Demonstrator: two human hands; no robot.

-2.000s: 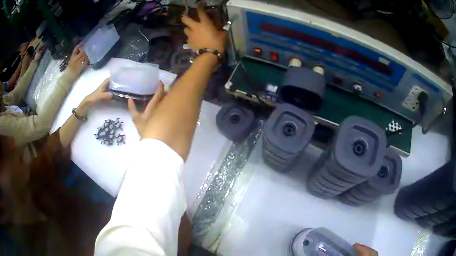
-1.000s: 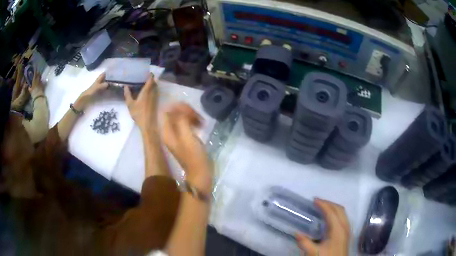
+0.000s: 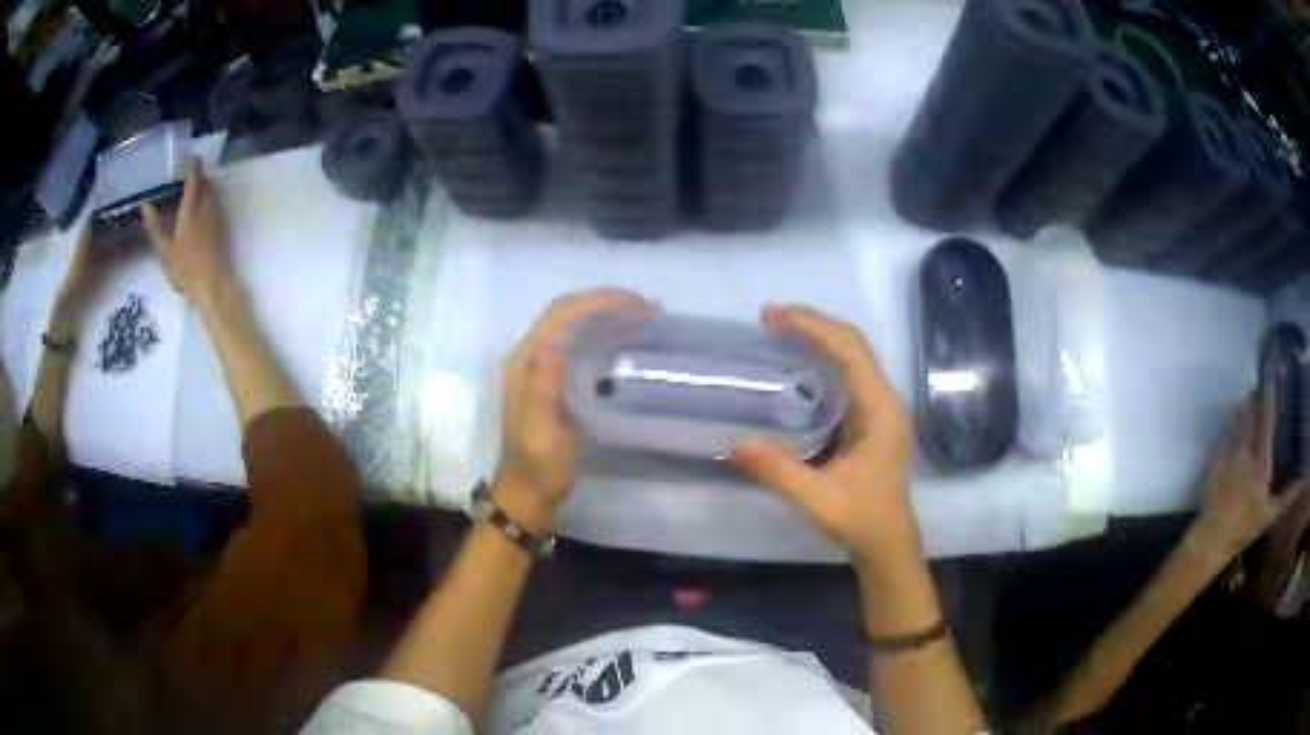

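A frosted clear plastic housing (image 3: pixel 701 385) is held level above the bench in the middle of the view, with a bright long bar and small round holes near its ends. My left hand (image 3: pixel 546 395) grips its left end, with a bracelet on the wrist. My right hand (image 3: pixel 851 431) grips its right end, thumb at the near edge. A glossy black oval base (image 3: pixel 964 352) lies on the bench to the right of my right hand. The palm sides of both hands are partly hidden.
Stacked dark grey parts (image 3: pixel 611 129) stand behind the housing, with more stacks (image 3: pixel 991 108) at back right. Clear film (image 3: pixel 1060 352) lies beside the base. A neighbour's hands hold a part at left, near small screws (image 3: pixel 127 335). Another person's hand (image 3: pixel 1238 467) holds a dark part at right.
The view has turned right and down. My left hand has come from the neighbour's side to the housing's left end. The housing is now between both hands, further up the view.
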